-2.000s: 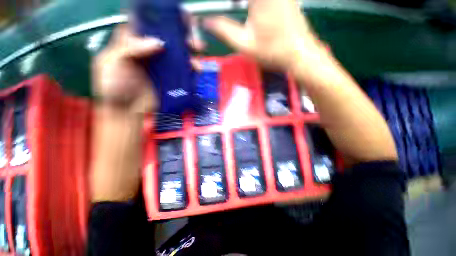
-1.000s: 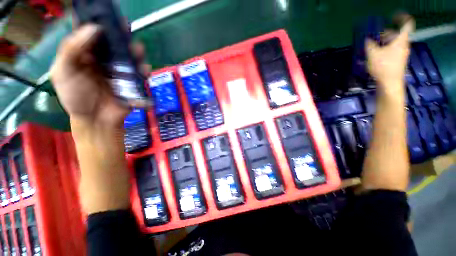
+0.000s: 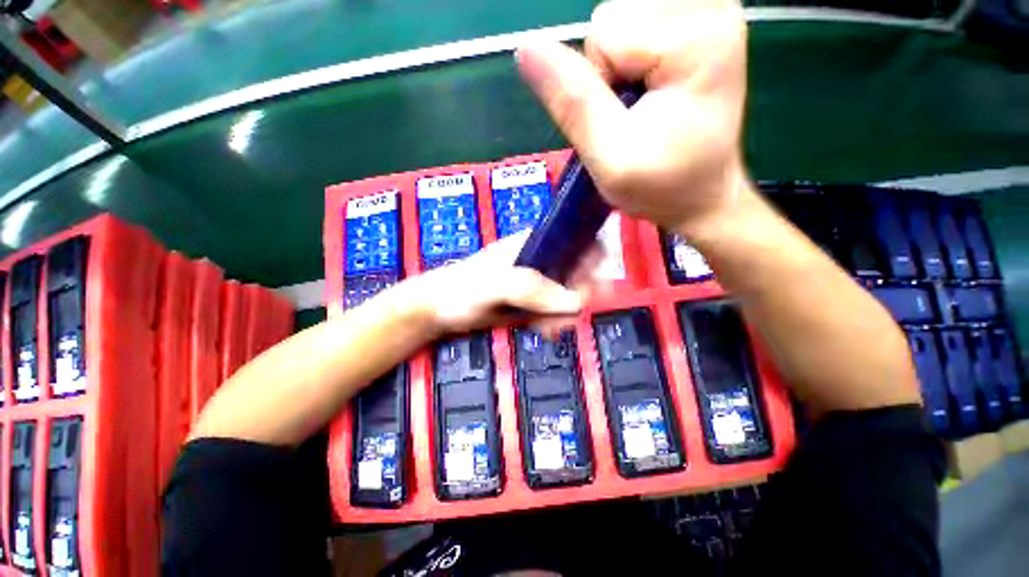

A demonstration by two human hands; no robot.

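Note:
My left hand (image 3: 513,282) and my right hand (image 3: 666,124) both hold a dark phone (image 3: 564,225), tilted on edge above the tray; whether its cover is seated cannot be told. The red foam tray (image 3: 451,513) lies below. Its near row holds open-backed phones (image 3: 465,417) with white-silver label areas. Its far row holds keypad phones (image 3: 448,214) with blue screen films at the left and an open-backed phone (image 3: 686,257) at the right, partly hidden by my right wrist. A pale patch shows in the far row behind my fingers.
Stacked red foam trays (image 3: 124,372) with open-backed phones on top stand at the left. A black plastic tray of dark blue back covers (image 3: 931,304) lies at the right. The green bench (image 3: 339,124) has a pale edge strip. A carton (image 3: 982,451) shows at the lower right.
My right hand has come back from the black tray to the phone. My left hand has moved right and down with the phone, over the tray. The camera view has shifted.

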